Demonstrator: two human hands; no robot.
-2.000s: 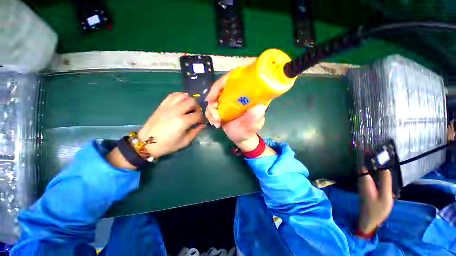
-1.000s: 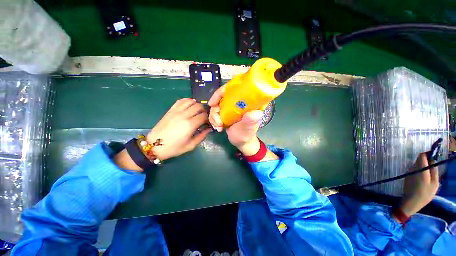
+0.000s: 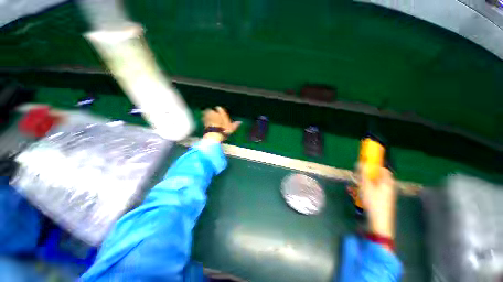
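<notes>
My left hand point(image 3: 219, 121) is stretched out over the green belt with fingers apart, left of a black phone point(image 3: 259, 129); it appears empty, though blurred. A second black phone point(image 3: 313, 141) lies farther right on the belt. My right hand point(image 3: 376, 193) is closed around the yellow-orange electric screwdriver point(image 3: 372, 157), at the right end of the bench. Its dark nose points down. The round silvery screw dish point(image 3: 303, 193) lies on the bench between my arms.
The pale raised edge point(image 3: 270, 158) separates bench and belt. Wrapped plastic trays point(image 3: 94, 168) stand left, more trays point(image 3: 477, 220) right. A whitish tube point(image 3: 144, 82) leans above the left trays. A red box point(image 3: 38, 121) is at far left. A blue-clothed person point(image 3: 19, 220) sits left.
The view has swung and blurred. My hands have moved apart: the left reaches onto the belt, the right holds the screwdriver off to the right. The dish is now fully visible.
</notes>
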